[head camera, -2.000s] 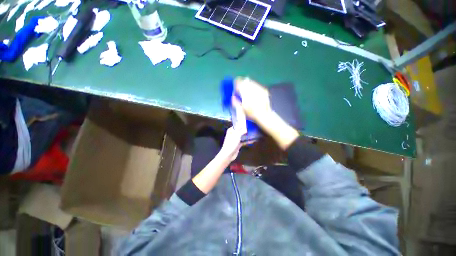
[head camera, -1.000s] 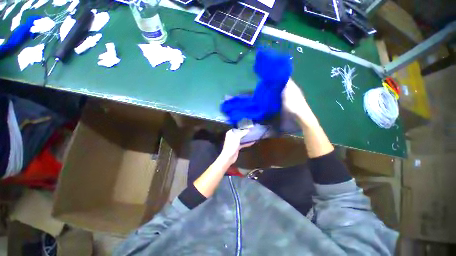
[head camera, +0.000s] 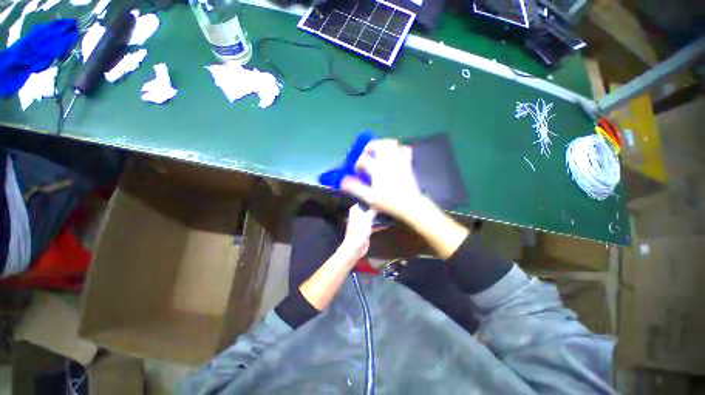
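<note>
A small solar panel (head camera: 442, 171) lies dark back up at the front edge of the green bench, partly under my right hand. My right hand (head camera: 386, 173), blurred, is shut on a bright blue cloth (head camera: 348, 164) over the panel's left part. My left hand (head camera: 359, 231) is at the bench edge just below, closed around the panel's near left edge or something dark there; the grip is mostly hidden by my right hand. The panel's cable cannot be made out.
Another panel (head camera: 359, 28) with a black cable (head camera: 332, 79) lies at the back. A bottle (head camera: 226, 35), white scraps (head camera: 244, 83), a black tool (head camera: 104, 58) and second blue cloth (head camera: 35, 54) are left. White strands (head camera: 539, 123) and a white coil (head camera: 593, 167) lie right. An open carton (head camera: 166, 254) stands below.
The blue cloth, held up and spread over the panel a second ago, is now bunched lower left under my right hand. More of the dark back shows. The second cloth at far left shows larger.
</note>
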